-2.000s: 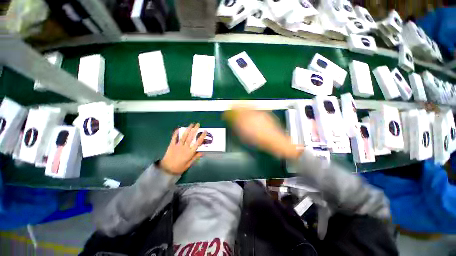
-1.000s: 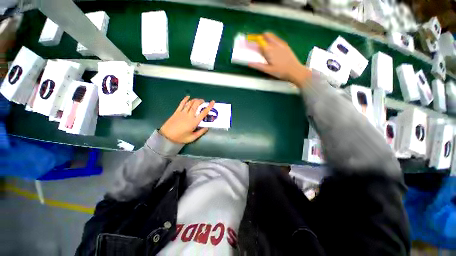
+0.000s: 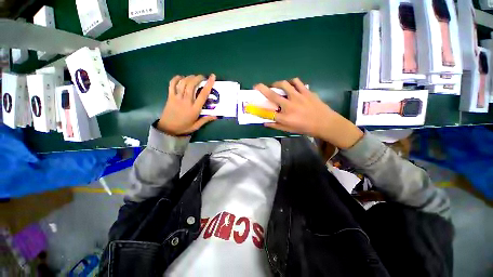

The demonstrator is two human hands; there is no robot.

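A white dark-strap watch box (image 3: 227, 98) lies on the green work surface, its dark picture partly under my fingers. My left hand (image 3: 186, 104) is bare and lies over its left end, gripping it. A second white box (image 3: 250, 99) lies end to end with it, touching or nearly touching. My right hand (image 3: 302, 110) is over this second box's right part and holds it. A yellow hand tool (image 3: 260, 112) also sits in my right hand, slanting across the box. The second box's picture is mostly hidden by my fingers.
Upright boxes (image 3: 38, 103) lean in a cluster at left beside a pale metal rail (image 3: 227, 24). Pink-strap watch boxes (image 3: 392, 107) are stacked at right. White boxes (image 3: 146, 11) lie on the belt behind. Blue smocks show at both sides. A paper scrap (image 3: 131, 142) lies at the front edge.
My right hand has brought the second box from the belt behind the rail to beside the first box. My left hand stays on the first box. The view has shifted.
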